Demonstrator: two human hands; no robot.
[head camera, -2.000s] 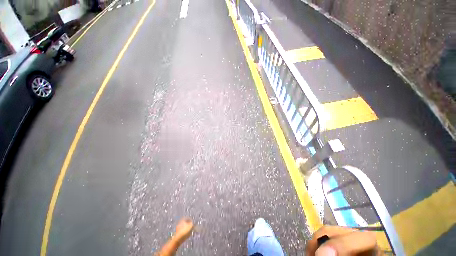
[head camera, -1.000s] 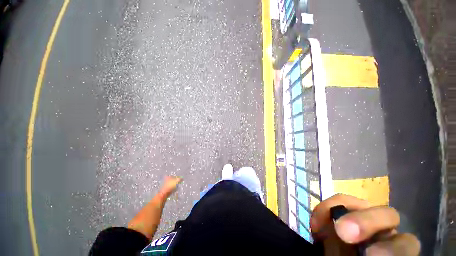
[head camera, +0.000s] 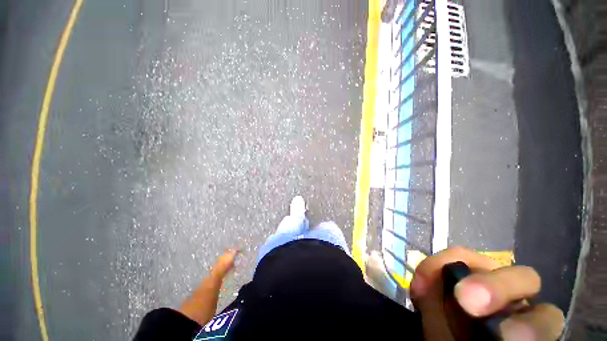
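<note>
A small dark object (head camera: 455, 272) shows between the thumb and fingers of my right hand (head camera: 489, 293), close to the camera at the lower right. My right hand is closed around it; most of the object is hidden by the fingers. My left hand (head camera: 227, 258) hangs low at the lower left, small and blurred. I see nothing in it, but its fingers are not clear.
A white metal guardrail (head camera: 442, 133) runs along the right, beside a yellow line (head camera: 367, 133) and a blue strip. A dark slotted grate (head camera: 456, 40) lies beyond the rail. Grey asphalt (head camera: 219, 120) lies ahead, with a curved yellow line (head camera: 40, 146) at the left.
The view has tilted from the road ahead to steeply down. The parked car has left the picture, the guardrail has shifted past, and the grate has appeared. My right hand still holds the dark object.
</note>
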